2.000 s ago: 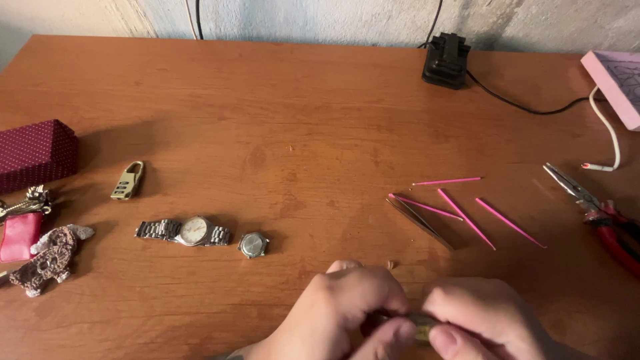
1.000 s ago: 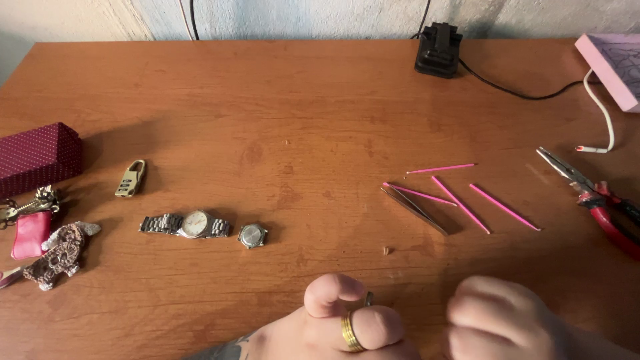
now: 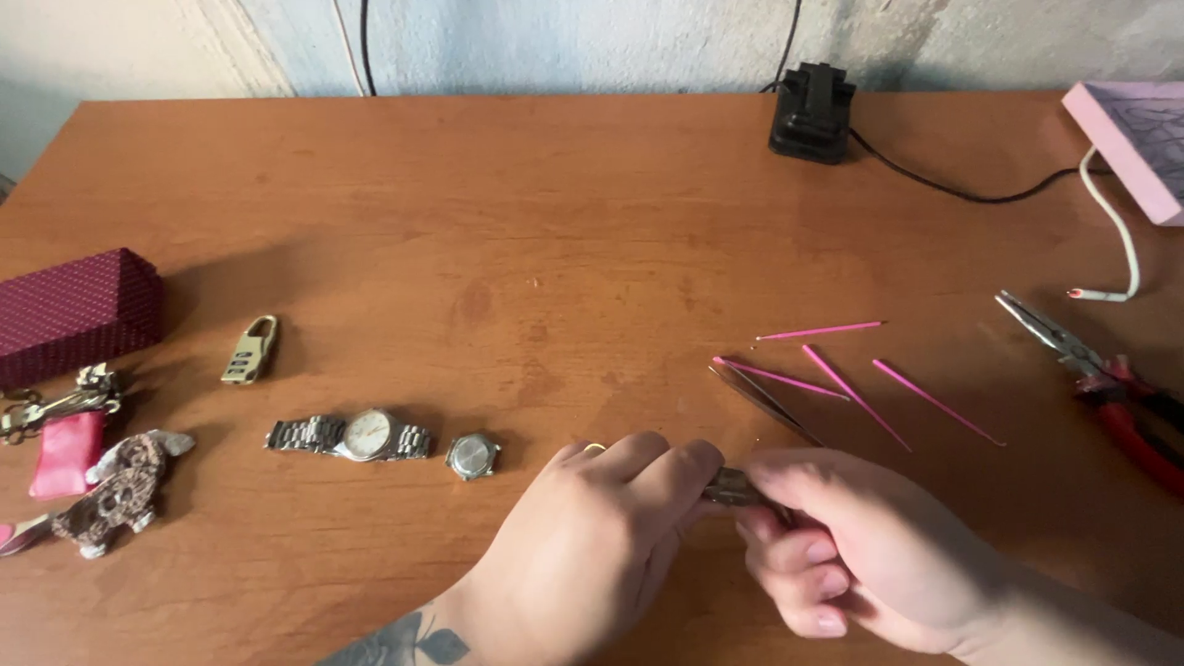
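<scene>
A small dark metal object [image 3: 731, 487], mostly covered by fingers, is gripped between my left hand [image 3: 610, 527] and my right hand [image 3: 860, 546]; its kind cannot be told. Just beyond my right hand lie metal tweezers [image 3: 768, 404] and several thin pink sticks [image 3: 936, 400]. Left of my hands rest a watch case without a strap [image 3: 473, 456] and a wristwatch with a metal bracelet [image 3: 367, 435]. A brass-coloured combination padlock [image 3: 250, 351] lies farther left.
Red-handled long-nose pliers [image 3: 1091, 370] lie right. A black adapter [image 3: 812, 113] with a cable stands at the back, near a pink box [image 3: 1124, 153] and white cable [image 3: 1124, 236]. At left are a maroon box [image 3: 79, 310], a pink pouch [image 3: 67, 453] and a crocheted figure [image 3: 120, 490].
My hands, apart one second ago, are together again around the dark metal object. My left hand has turned so that its back faces up, and my right hand's fingers have turned into view.
</scene>
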